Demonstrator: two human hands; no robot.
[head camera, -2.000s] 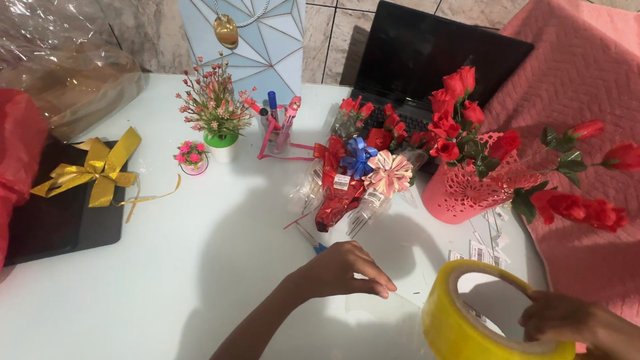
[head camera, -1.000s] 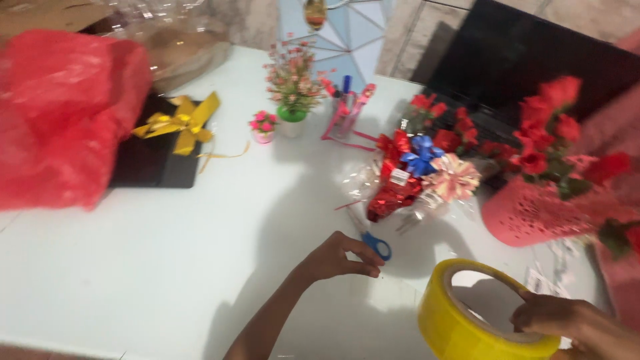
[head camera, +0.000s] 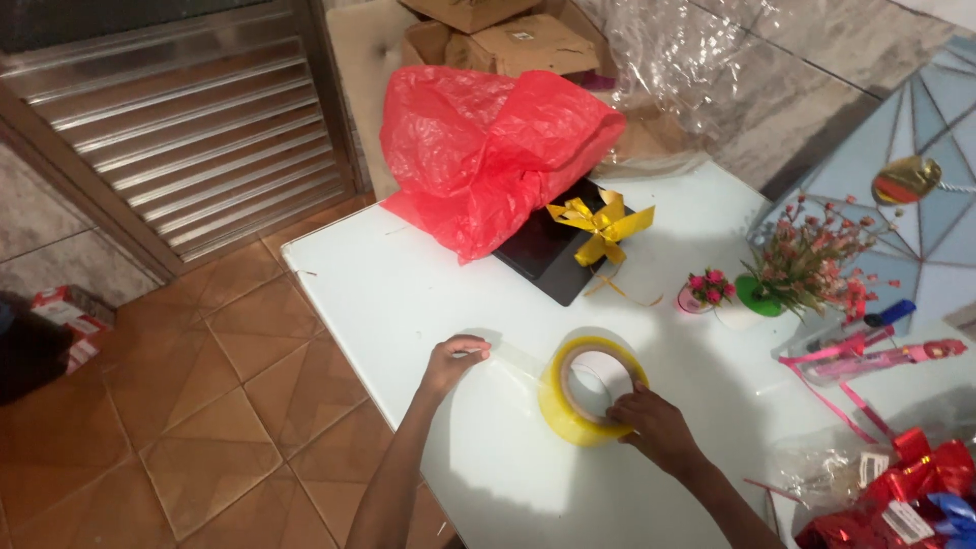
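My right hand (head camera: 656, 427) grips a wide roll of clear yellowish packing tape (head camera: 583, 435), its fingers inside the cardboard core and on the rim. From the roll a transparent strip of tape (head camera: 518, 370) runs left to my left hand (head camera: 457, 362), which pinches its end between thumb and fingers. Both hands are over the white table (head camera: 503, 465), near its left edge. Behind them lies a flat black object (head camera: 564, 282), partly under a red plastic bag (head camera: 488, 145), with a gold ribbon bow (head camera: 602, 225) on top.
A small pink flower pot (head camera: 695, 301), a green-and-white flower pot (head camera: 759, 296) and a pen holder (head camera: 846, 362) stand right. Red wrapped items with bows (head camera: 900, 496) lie at lower right. Cardboard boxes (head camera: 526, 46) and clear plastic film are behind; a tiled floor (head camera: 221, 427) is left.
The view has swung far to the left. The hands are farther apart than before, with a strip of tape visibly stretched between them.
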